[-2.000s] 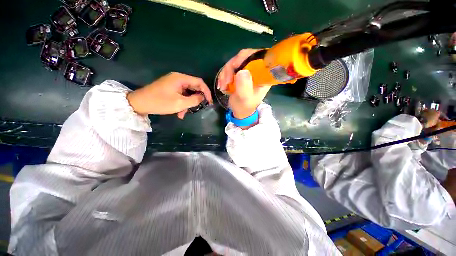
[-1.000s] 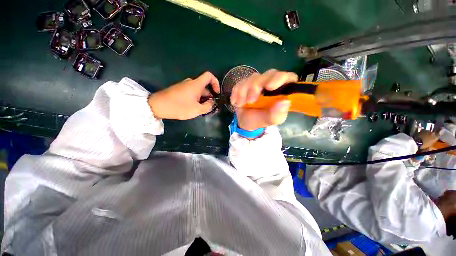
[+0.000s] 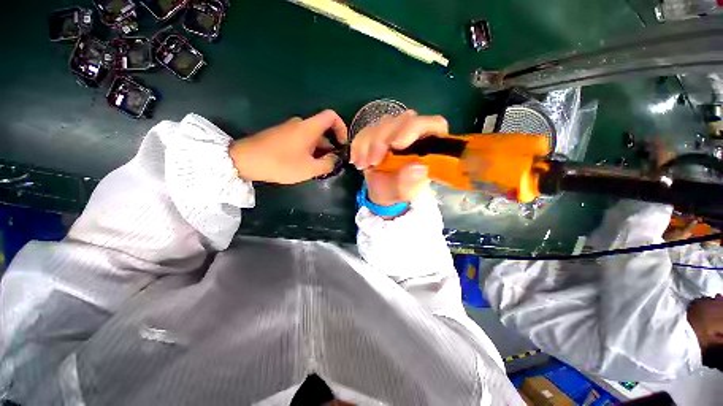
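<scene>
My left hand [image 3: 289,151] holds a small dark housing [image 3: 336,162] in its fingertips, mostly hidden by the fingers. My right hand [image 3: 396,152] grips the orange electric screwdriver [image 3: 483,165], which lies nearly level with its black end and cable to the right. The tool's tip is at or close to the housing; contact cannot be made out. The round speckled screw dish [image 3: 376,113] lies just beyond my right hand, partly covered by it. Screws are too small to tell. A blue band is on my right wrist.
Several dark housings [image 3: 131,96] lie at the upper left. A pale-yellow strip [image 3: 372,32] and a single housing [image 3: 479,35] lie beyond. On the right are a round mesh-faced unit [image 3: 525,123], clear plastic [image 3: 577,119], a grey metal rail [image 3: 602,59] and another person's white sleeve [image 3: 587,293].
From two seconds ago, the screwdriver has swung down from a slanted pose to nearly level. Over the last second it shifted slightly left. The left hand still holds the housing.
</scene>
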